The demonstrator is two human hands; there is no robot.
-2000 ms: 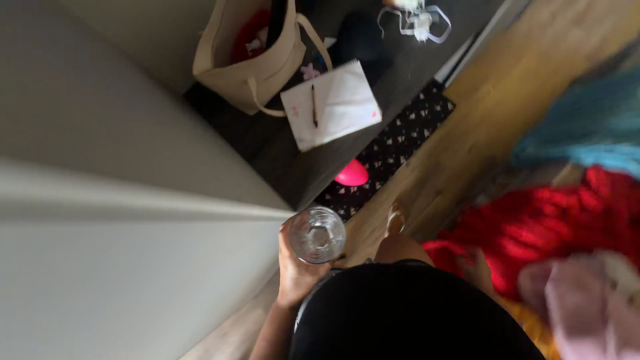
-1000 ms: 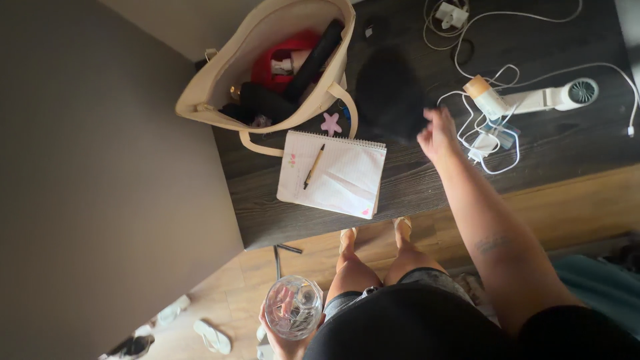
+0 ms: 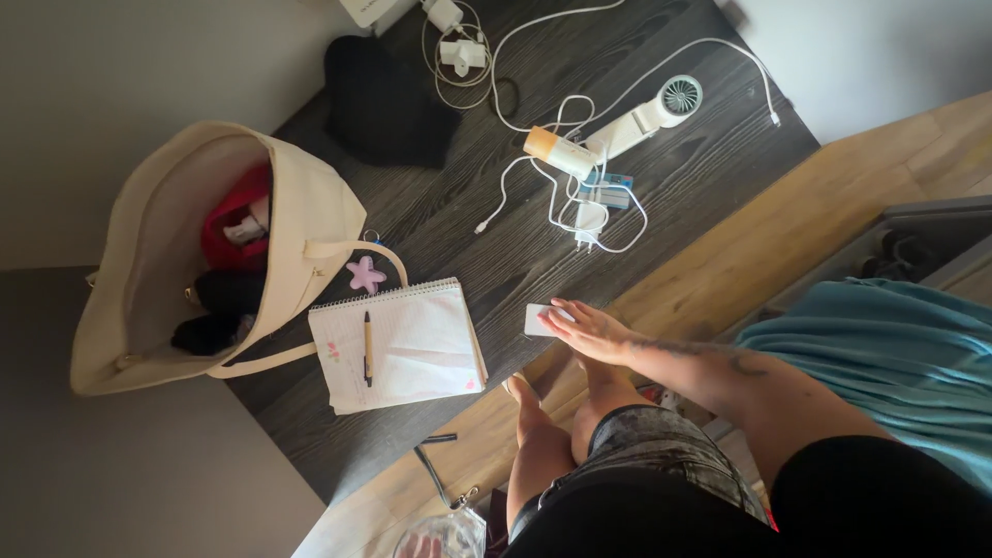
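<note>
My right hand lies over a small white card-like object at the front edge of the dark wooden desk; whether the fingers grip it I cannot tell. At the bottom edge, my left hand shows only in part, behind the clear glass it holds. Left of my right hand is a spiral notebook with a pen across its page. A purple star-shaped charm sits by the notebook's spiral edge.
A cream tote bag stands open at left, beside a black cloth item. White cables, a charger, an orange-and-white tube and a handheld fan lie on the desk. Teal fabric hangs at right.
My right hand has moved from near the black item and cables to the desk's front edge, onto the white object. The glass remains in my left hand. The view has shifted.
</note>
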